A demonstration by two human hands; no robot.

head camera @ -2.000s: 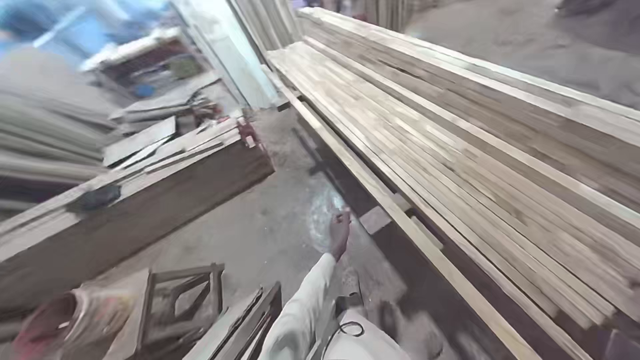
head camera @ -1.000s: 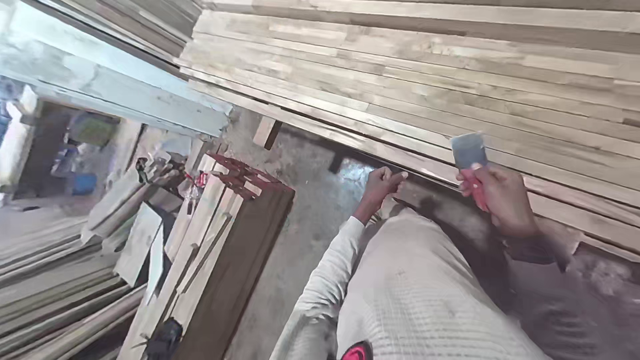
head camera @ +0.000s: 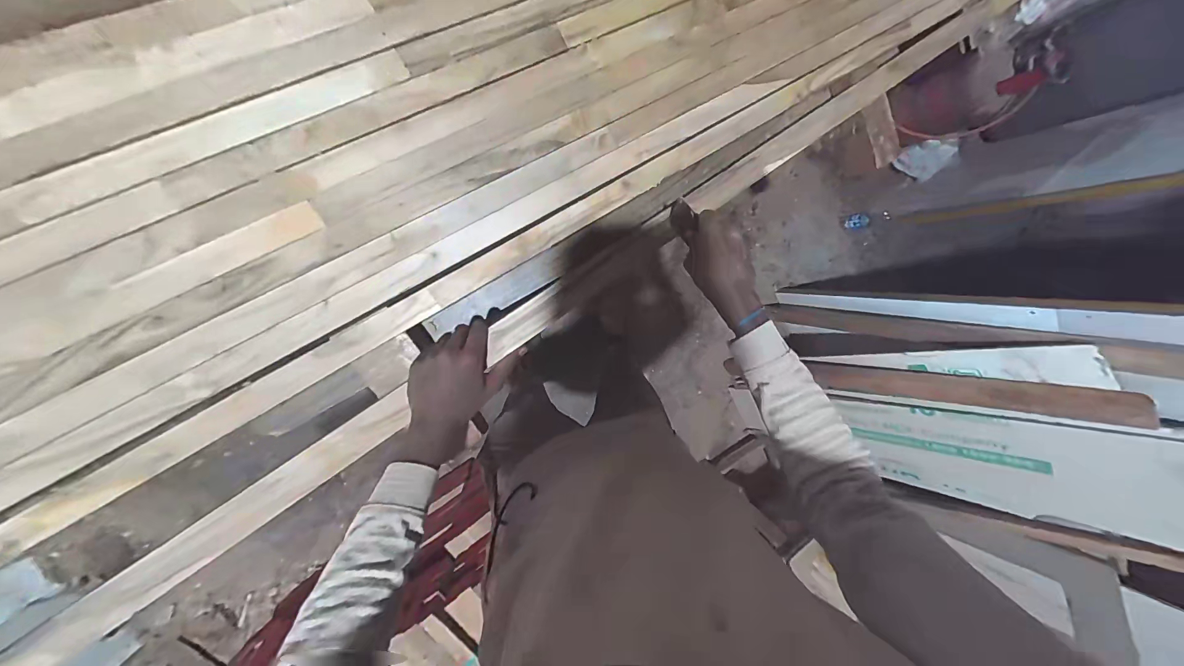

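Note:
Long pale wooden strips (head camera: 277, 185) lie side by side in a wide bank, with dark gaps between some of them. My left hand (head camera: 449, 384) is curled over the outer wooden strip (head camera: 305, 472), fingers on its far side and thumb nearer my body. A dark bar, partly under that hand, crosses beneath the strip. Farther right along the same edge, my right hand (head camera: 721, 264) has its fingers closed at the strip. Between the hands a grey-blue flat surface (head camera: 499, 291) shows beside the wood; its kind is unclear. Blur hides part of the strip. No scraper is visible.
White printed boards (head camera: 980, 444) and brown wooden pieces (head camera: 999, 393) lie at the right. Red-ended stacked wood (head camera: 453, 527) is below my left hand. A red object with a cable (head camera: 1022, 83) sits at the upper right.
The view has swung strongly. My right hand held a red-handled scraper one second ago; now it is at the strip edge and the scraper is out of sight. My left hand now grips the strip.

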